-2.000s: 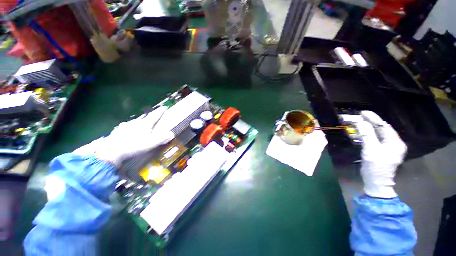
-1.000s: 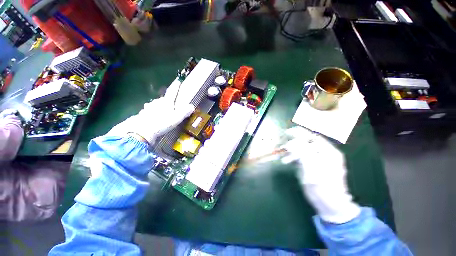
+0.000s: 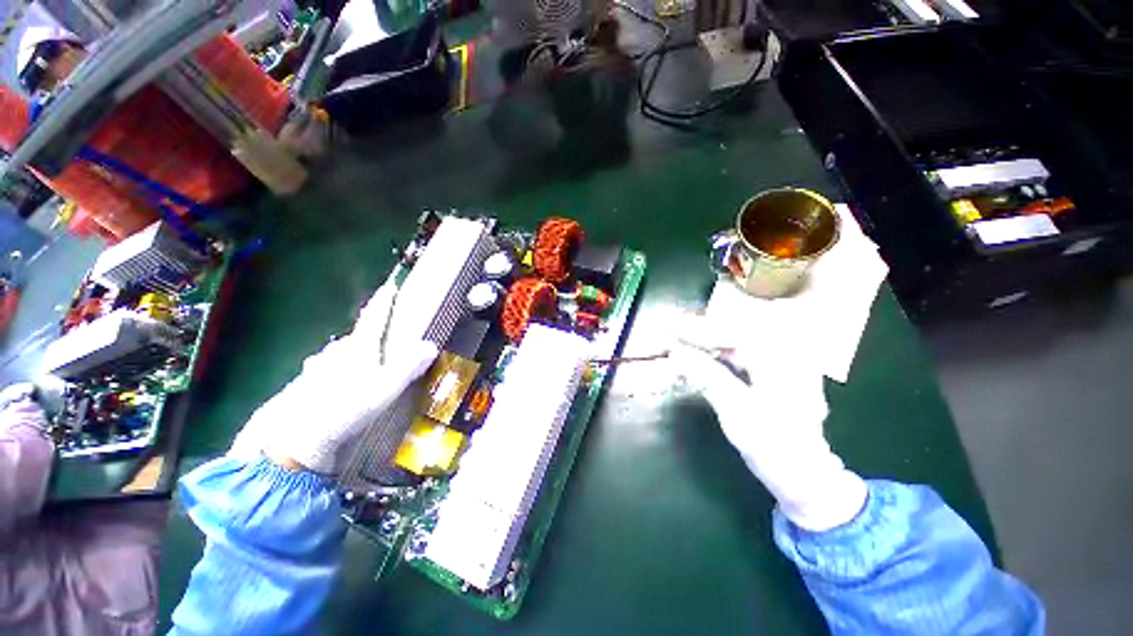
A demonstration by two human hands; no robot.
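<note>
The green power board (image 3: 565,466) lies tilted on the green mat, with a flat heatsink (image 3: 503,466), orange-red toroidal chokes (image 3: 532,307) and a yellow-taped transformer (image 3: 430,445). My left hand (image 3: 342,391), white-gloved, grips the board's left side at the finned heatsink (image 3: 454,273); its fingertips beyond the edge are hidden. My right hand (image 3: 770,416), gloved, holds a small thin brush (image 3: 640,359), its tip at the board's right edge beside the flat heatsink. The brass-coloured cup (image 3: 785,242) with amber liquid stands on a white paper pad (image 3: 855,292).
Another board (image 3: 124,336) lies at the left, beside another person's gloved hand (image 3: 22,416). A black tote (image 3: 870,75) at the right holds a board (image 3: 994,186). Red bags (image 3: 186,124), a black bin (image 3: 391,81) and a black cable (image 3: 652,93) are at the back.
My right hand first left the cup with the brush and came down to the board's right edge. The brush tip is now higher along that edge. My left hand stays on the board.
</note>
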